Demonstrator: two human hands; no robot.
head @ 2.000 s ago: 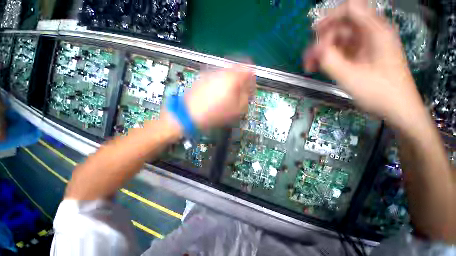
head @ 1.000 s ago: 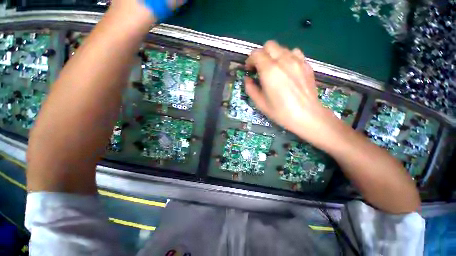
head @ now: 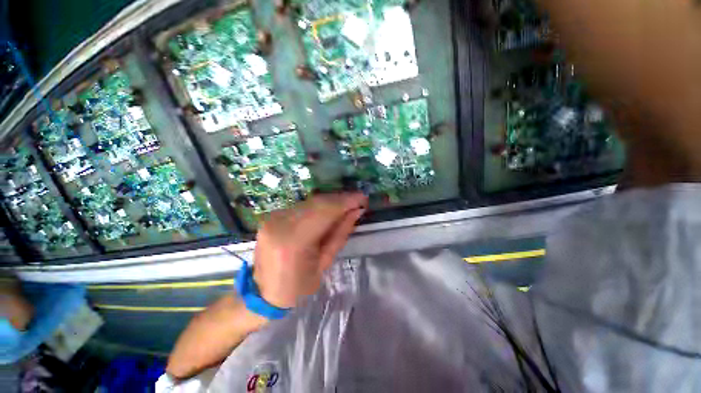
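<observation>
My left hand (head: 303, 246), with a blue wrist strap (head: 260, 298), is at the near edge of a grey-green carrier (head: 444, 73). Its thumb and fingertips are close together by the lower-left corner of a green circuit board (head: 396, 146). Whether they hold a small part cannot be told. The same carrier holds more boards: one at the upper right (head: 357, 50), one at the upper left (head: 223, 73) and one at the lower left (head: 269, 173). My right arm crosses the upper right corner, large and blurred; its hand is out of the picture.
More carriers with boards lie to the left (head: 127, 138) and right (head: 561, 115). The near conveyor rail (head: 438, 230) curves across below them. A person's blue sleeve (head: 50, 318) is at lower left. Dark cords (head: 511, 338) hang before my grey clothing. Yellow lines mark the floor.
The view has turned and shifted towards the near rail. My left hand has come from the far side to the carrier's near edge. My right hand has left the picture.
</observation>
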